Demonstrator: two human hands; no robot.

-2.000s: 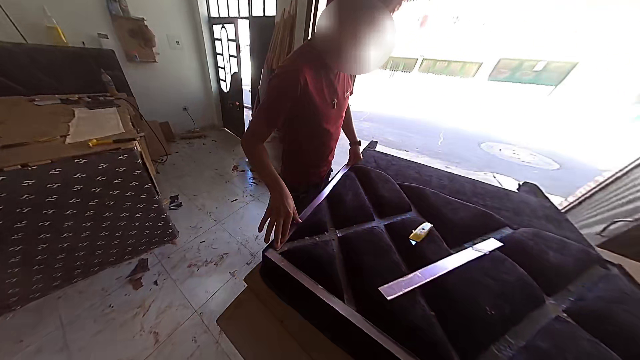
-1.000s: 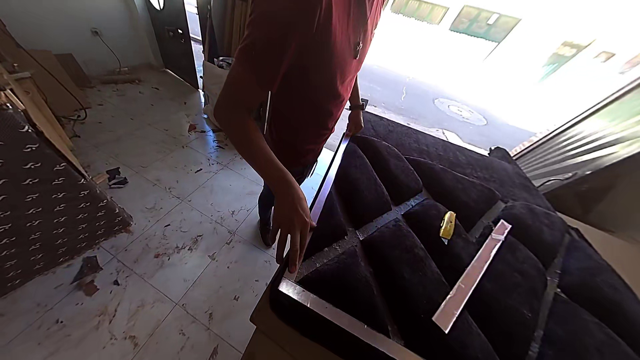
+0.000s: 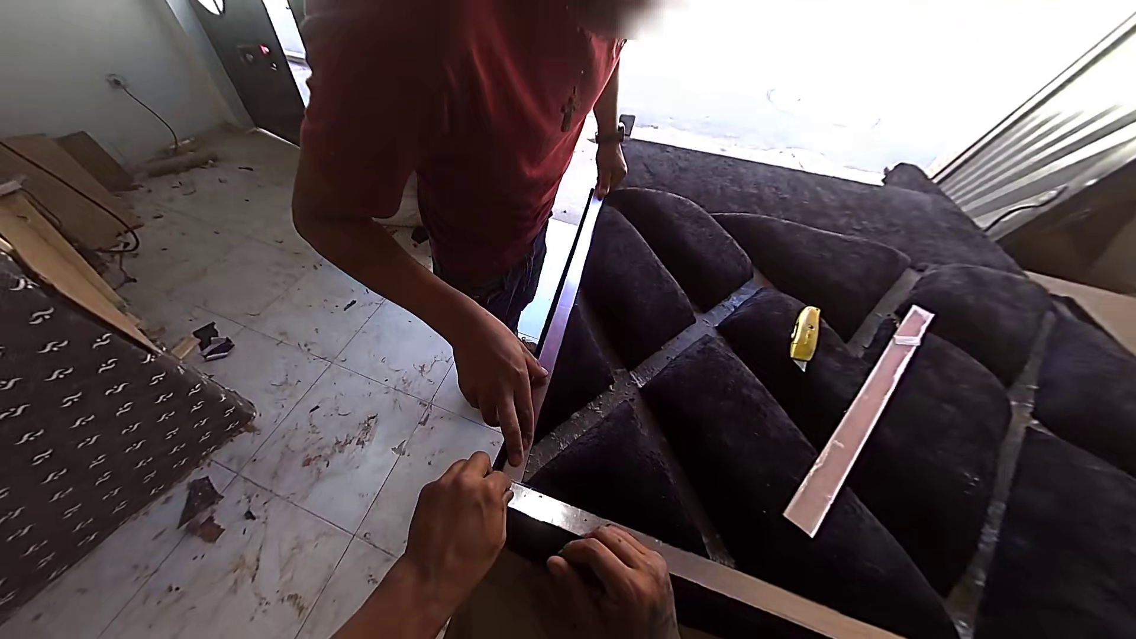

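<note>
My left hand point(image 3: 461, 519) grips the near-left corner of a dark tufted upholstered panel point(image 3: 737, 426), fingers curled at the end of a shiny trim strip point(image 3: 737, 581). Farther right, my right hand point(image 3: 617, 577) rests with bent fingers over the same strip along the near edge. A second strip point(image 3: 568, 311) runs along the left edge, where a co-worker's hand point(image 3: 506, 386) presses close to my left hand. The co-worker's other hand point(image 3: 611, 169) is at its far end. A yellow tape measure or cutter point(image 3: 805, 335) and a loose pinkish strip point(image 3: 861, 422) lie on the panel.
The co-worker in a red shirt point(image 3: 461, 115) stands at the panel's left side. A patterned fabric-covered piece point(image 3: 98, 435) stands at the left. Scraps point(image 3: 202, 501) litter the tiled floor. A corrugated metal shutter point(image 3: 1047, 133) is at the right.
Both my hands have come into view at the near edge of the panel. The co-worker's hands stay along the left strip. The view has moved closer to the corner.
</note>
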